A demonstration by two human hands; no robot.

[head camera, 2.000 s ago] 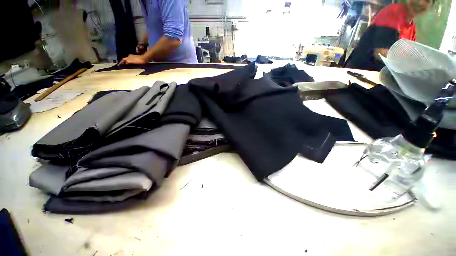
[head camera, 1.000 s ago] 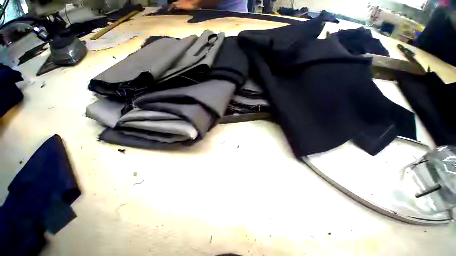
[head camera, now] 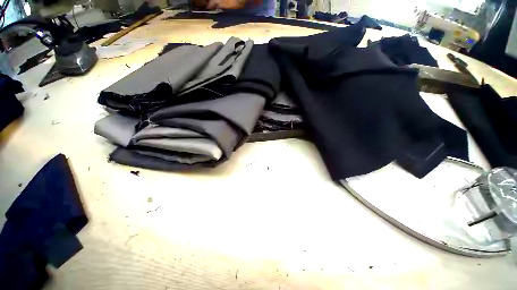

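Neither of my hands is in the picture. A folded bundle of grey cut pieces (head camera: pixel 170 107) with black layers and frayed edges lies nearest in front of me on the cream table (head camera: pixel 227 226). Black cloth panels (head camera: pixel 363 113) drape over the table to its right and partly cover a curved white board (head camera: pixel 419 198) with a metal rim. Navy cut pieces (head camera: pixel 45 215) lie at the left, cut off by the picture's lower left edge.
A steam iron (head camera: pixel 75 56) stands at the upper left, near a wooden ruler (head camera: pixel 131 28). A clear plastic container (head camera: pixel 499 198) is at the right edge. A person's blurred hand (head camera: pixel 229 4) shows at the top, beyond a long dark cloth piece (head camera: pixel 272 21).
The view has turned down and to the left since two seconds ago, bringing more of the iron and navy pieces into the picture. The cloth on the table looks unmoved.
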